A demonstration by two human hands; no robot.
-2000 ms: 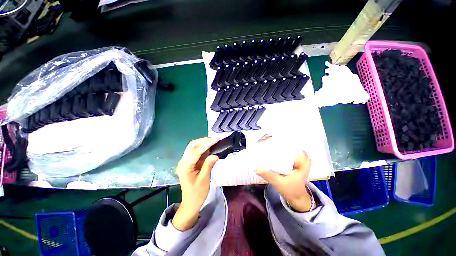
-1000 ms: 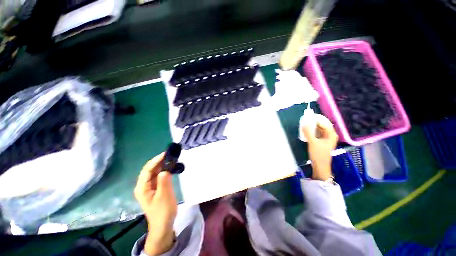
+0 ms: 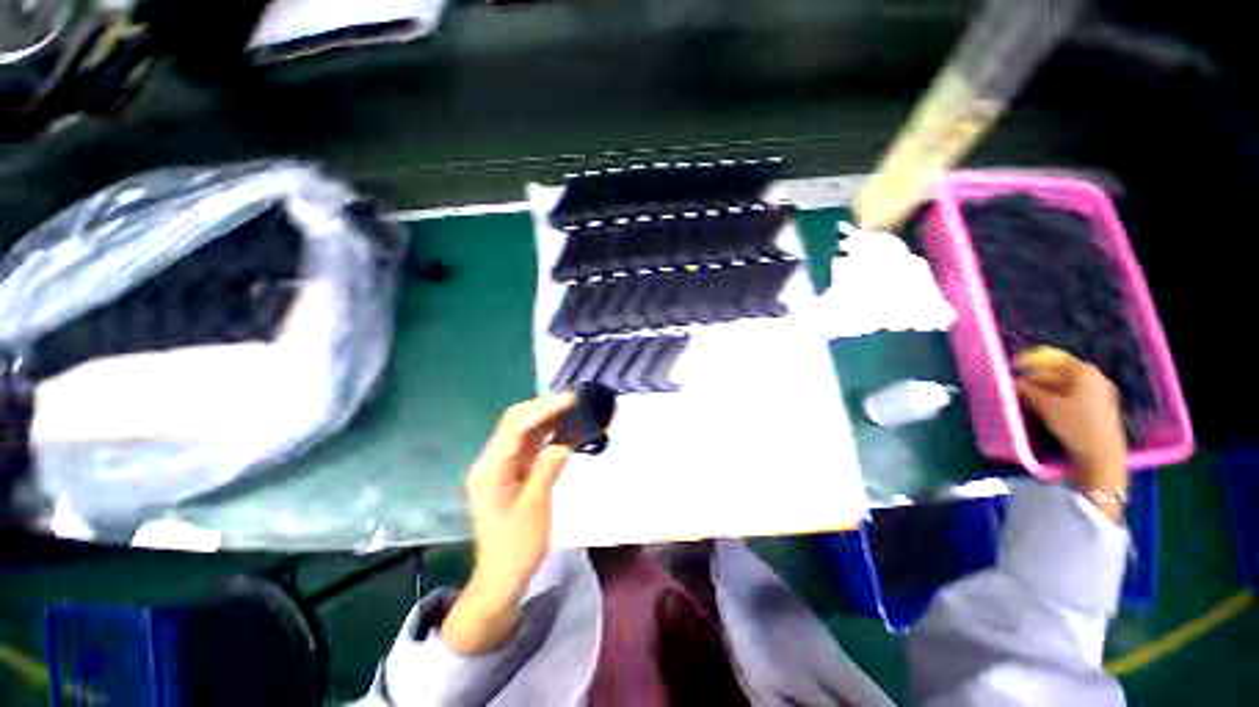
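Observation:
My left hand (image 3: 514, 483) holds a black angled housing (image 3: 590, 419) over the white sheet (image 3: 718, 463), its end pointing up and right. My right hand (image 3: 1077, 408) reaches into the pink basket (image 3: 983, 352) of black inserts (image 3: 1056, 276). Its fingertips are down among the inserts and blurred, so I cannot tell if they grip one. A whitish squeeze bottle (image 3: 907, 402) lies on the green bench left of the basket. Black V-shaped pieces (image 3: 670, 297) stand in rows on the sheet, the nearest row shorter.
A clear plastic bag (image 3: 362, 345) with stacked housings (image 3: 180, 297) lies on the left. A crumpled white cloth (image 3: 891, 287) is beside the basket, below a yellowish post (image 3: 939, 138). Blue crates (image 3: 104, 656) are below bench level. A dark conveyor runs behind the bench.
My right hand has let go of the squeeze bottle, now lying on the bench, and has moved right into the pink basket. My left hand still holds the housing. The view has shifted.

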